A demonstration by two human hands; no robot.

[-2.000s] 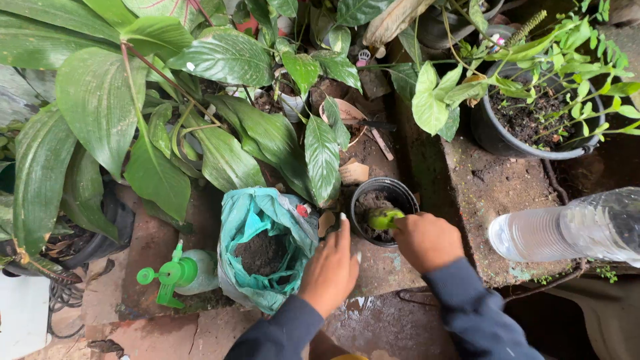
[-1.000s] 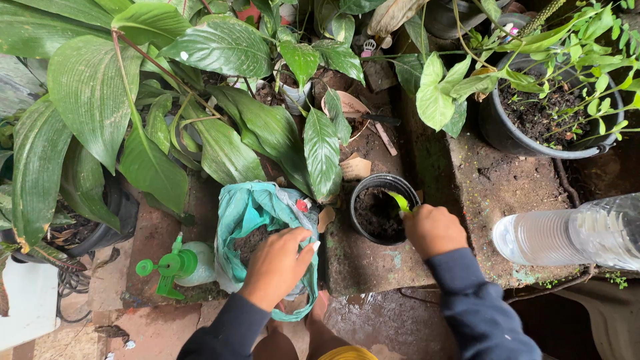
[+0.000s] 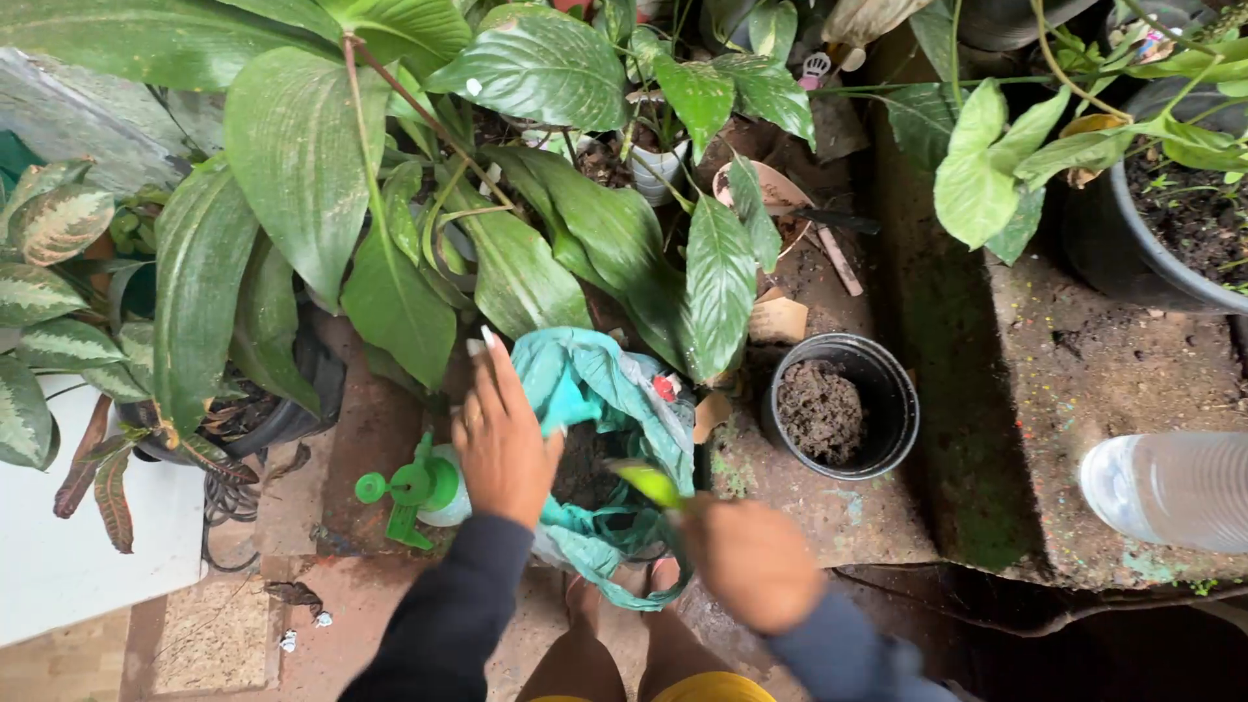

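My right hand (image 3: 751, 561), somewhat blurred, grips a small lime-green trowel (image 3: 648, 483) whose tip is over the soil (image 3: 585, 463) inside a teal plastic bag (image 3: 604, 356). My left hand (image 3: 504, 429) rests against the bag's left rim, fingers extended and pointing up the view; whether it pinches the plastic is hidden. Right of the bag stands a round black plastic pot (image 3: 892, 409) with a mound of grey-brown soil (image 3: 819, 411) toward its left side. A spray bottle with a green head (image 3: 414, 487) stands just left of my left hand.
Broad-leaved potted plants (image 3: 526, 263) fill the back and left. A terracotta-coloured dish (image 3: 760, 185) lies behind the black pot. A clear plastic bottle (image 3: 1170, 487) lies on the raised ledge (image 3: 1102, 390) at right, near a large dark planter (image 3: 1111, 234). A white surface (image 3: 107, 517) is at lower left.
The green trowel, in my right hand, has moved left from the black pot to the teal bag. My left hand has moved left, from beside the pot to the bag's left rim. Soil in the pot is now mounded.
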